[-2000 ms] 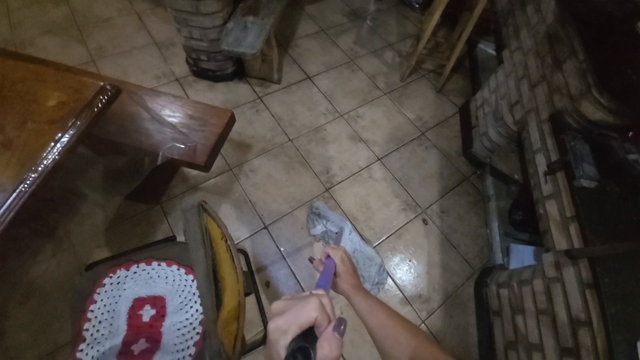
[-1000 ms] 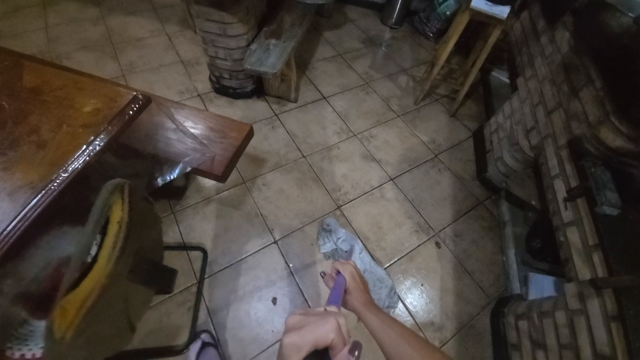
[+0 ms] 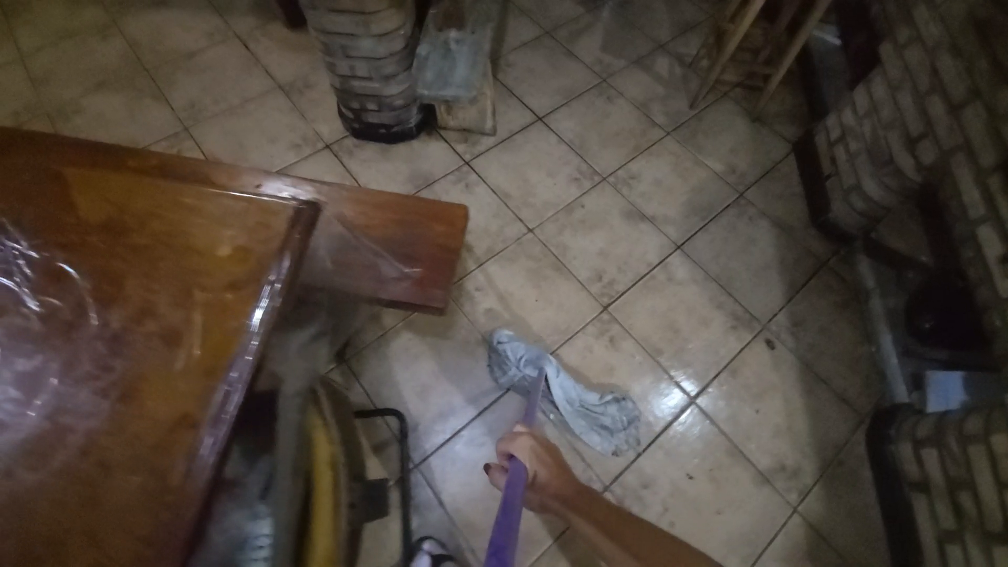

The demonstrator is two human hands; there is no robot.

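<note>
My right hand (image 3: 535, 468) is closed around a purple pole (image 3: 508, 512), which runs from the bottom edge of the view up to a wet-looking grey cloth (image 3: 587, 405). The cloth lies spread across the pole's lower end on the tiled floor (image 3: 543, 276). Its left part is bunched and its right part trails toward the lower right. My left hand is out of the frame, and the pole's upper end is cut off at the bottom.
A wooden table (image 3: 157, 315) under clear plastic fills the left, with a wooden bench (image 3: 425, 252) beyond it. Below stands a chair with a black metal frame (image 3: 404, 472). A brick-patterned pillar (image 3: 370, 71) and wooden stool (image 3: 756, 55) are farther off; brickwork (image 3: 866, 165) lines the right.
My left hand, on the pole in both earlier frames, has left the view. The cloth has turned so that it lies more crosswise. The view has shifted, showing more of the table.
</note>
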